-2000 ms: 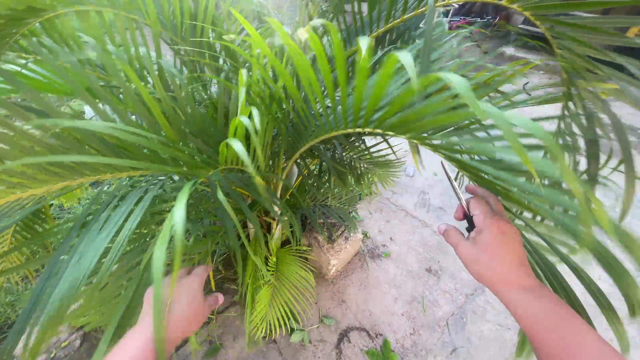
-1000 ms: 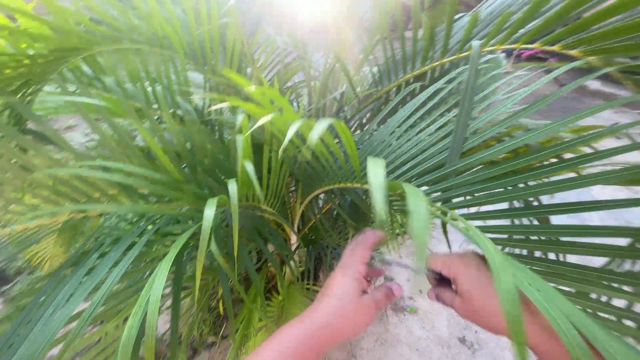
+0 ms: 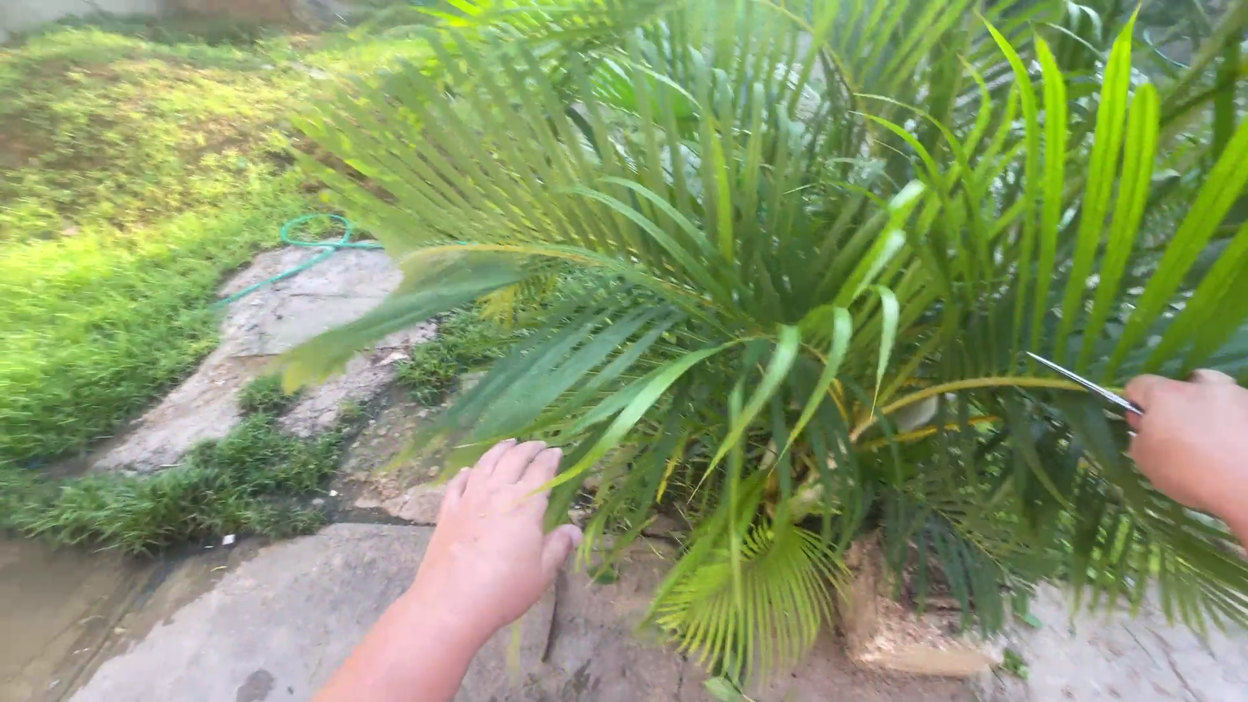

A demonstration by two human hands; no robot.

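Note:
A bushy palm plant (image 3: 780,322) with long green fronds fills the middle and right of the view. My left hand (image 3: 507,526) is at lower centre, palm down, beside the tips of the lower left leaflets; its fingers lie close together, and whether they touch a leaflet is unclear. At the right edge, my right hand (image 3: 1189,439) is closed around the handle of scissors (image 3: 1082,382), whose metal blades point up and left across a yellowish frond stem (image 3: 975,383). Most of the scissors' handle is hidden by the hand. A small fan-shaped frond (image 3: 751,595) hangs low, close to the paving.
Cracked concrete paving (image 3: 283,604) lies under and left of the plant. A pale, rough block (image 3: 907,634) stands at its base. Grass (image 3: 107,331) grows at the left, and a green hose (image 3: 317,244) curls over a stone slab (image 3: 322,292).
The view has swung left, bringing the grass and hose into sight. My hands, close together a second ago, are now far apart, the left by the lower left fronds and the right at the right edge.

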